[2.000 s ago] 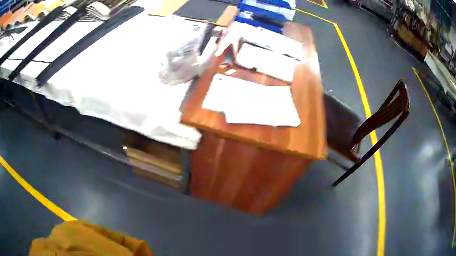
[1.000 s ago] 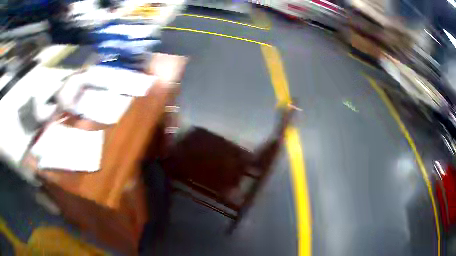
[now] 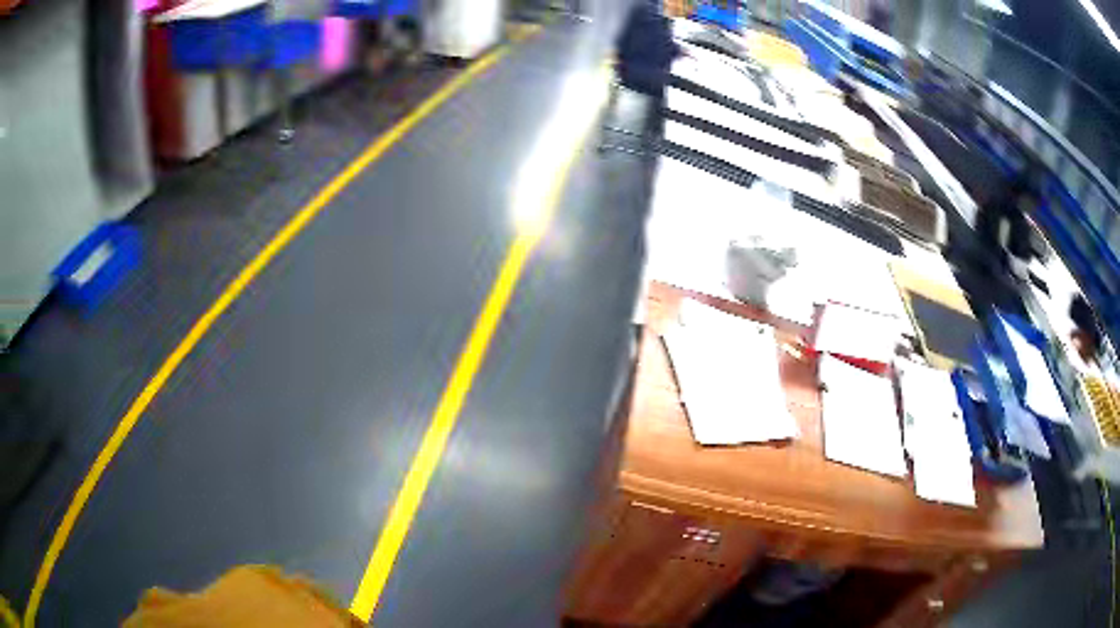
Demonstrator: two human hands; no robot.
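Observation:
No hand of mine is in view. A wooden desk (image 3: 663, 460) stands nearest at the lower right, with papers (image 3: 731, 380) lying on its top. More white sheets (image 3: 937, 429) lie to the right of these. Behind the desk, a long white-covered table (image 3: 700, 221) bears long black straps (image 3: 749, 123) in dark bands and a crumpled clear plastic bag (image 3: 758, 264). A mustard-coloured piece of clothing (image 3: 240, 601) shows at the bottom edge.
A grey floor aisle with curved yellow lines (image 3: 467, 356) runs along the left of the desk. A blue bin (image 3: 98, 264) stands on the floor at the left. A person in dark clothes (image 3: 645, 49) stands beside the far table. Blue trays (image 3: 989, 411) sit right of the desk.
The view has swung round to the other side of the desk. The desk is now at the lower right, the chair is out of view, and the aisle fills the left.

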